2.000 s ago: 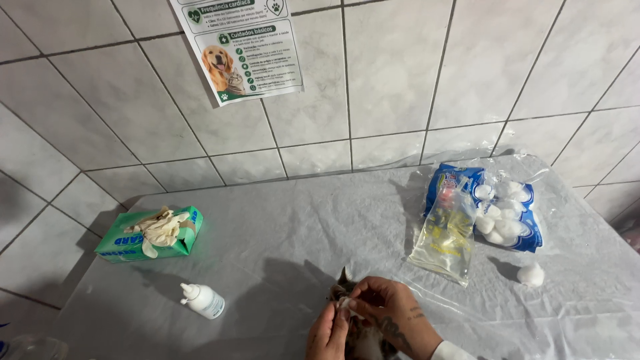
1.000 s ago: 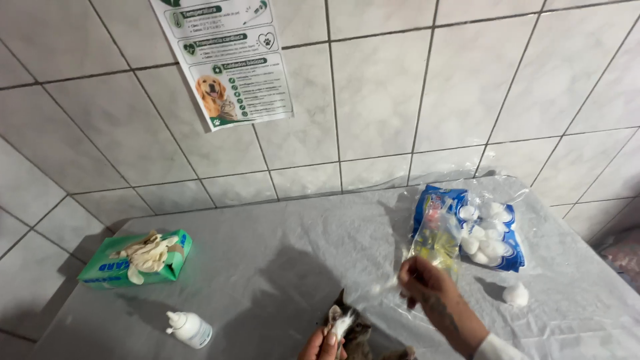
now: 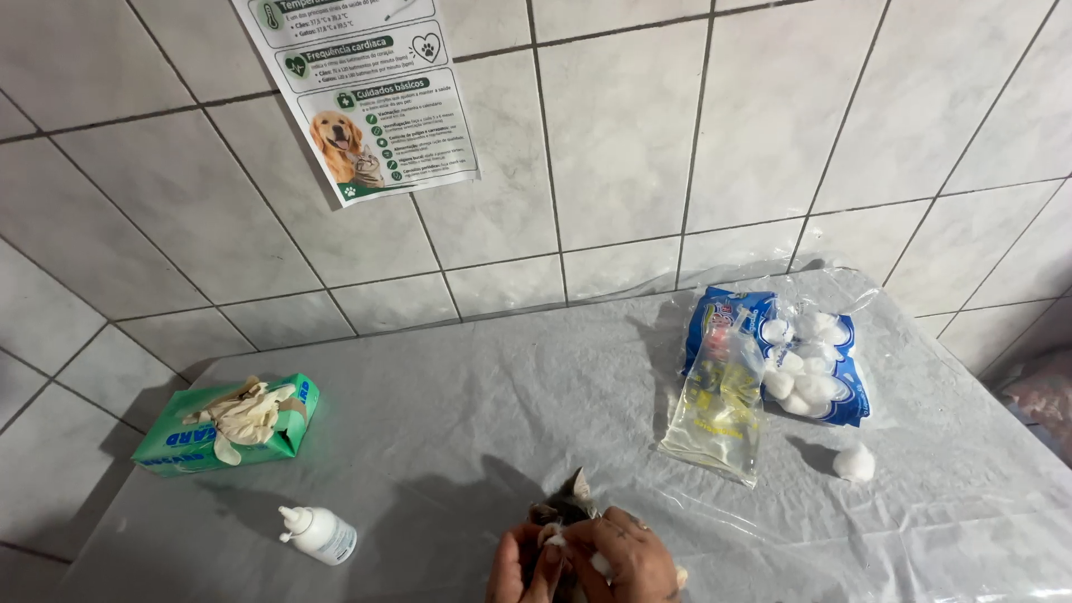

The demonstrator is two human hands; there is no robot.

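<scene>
A kitten [image 3: 576, 505] with dark fur lies on the covered table at the bottom centre, mostly hidden by my hands. My left hand [image 3: 521, 565] is at its head, thumb and fingers closed around a small white cotton piece [image 3: 554, 541] by an ear. My right hand [image 3: 630, 557] bends over the kitten from the right, its fingertips meeting my left thumb. Some white cotton [image 3: 601, 564] shows beneath its fingers. A white dropper bottle [image 3: 319, 534] lies tilted to the left of the hands.
A green glove box [image 3: 226, 427] with pale gloves [image 3: 251, 414] on top is at left. A blue bag of cotton balls [image 3: 858, 394] and a clear plastic bag [image 3: 716, 419] lie at right, near a loose cotton ball [image 3: 854, 462]. A poster [image 3: 377, 100] hangs on the tiled wall.
One second ago my right hand was raised away to the right of the kitten; now it is back at the head beside my left hand. The bottle and boxes have stayed put.
</scene>
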